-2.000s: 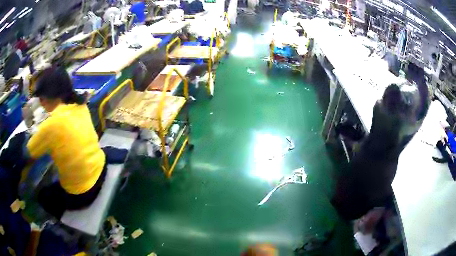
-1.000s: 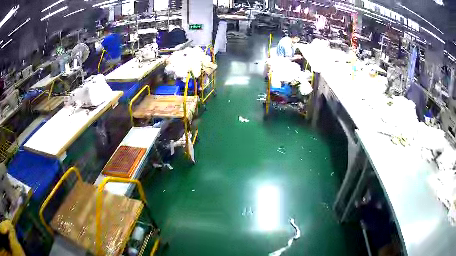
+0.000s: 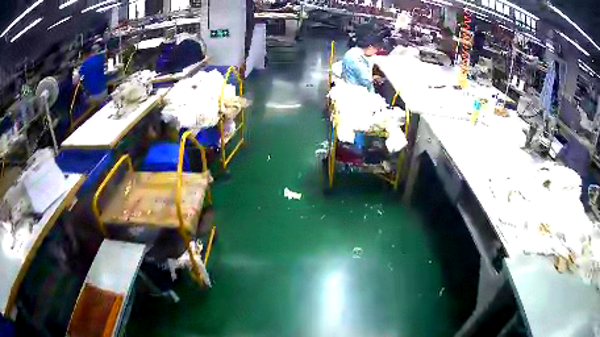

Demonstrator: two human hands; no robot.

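Neither my left hand nor my right hand is in the picture, and nothing held shows. Nearest in front of me is the glossy green floor [image 3: 289,237] of an aisle, with white scraps [image 3: 292,194] on it. At the right a long white worktable [image 3: 454,158] runs away from me, with a pile of pale cloth [image 3: 539,204] on it. At the lower left is a low white bench [image 3: 117,257] with a reddish-brown slatted piece [image 3: 96,309] on it.
A yellow-framed cart [image 3: 154,197] stands on the left. Another cart behind it holds white cloth [image 3: 200,99]. A loaded yellow-framed cart [image 3: 365,122] stands ahead beside the right table. A person in light blue [image 3: 357,69] is behind it. White sewing tables [image 3: 108,125] line the left.
The view has moved forward along the aisle. The seated person in yellow and the dark-clothed person at the right have left the picture. The carts and the person in light blue now appear nearer.
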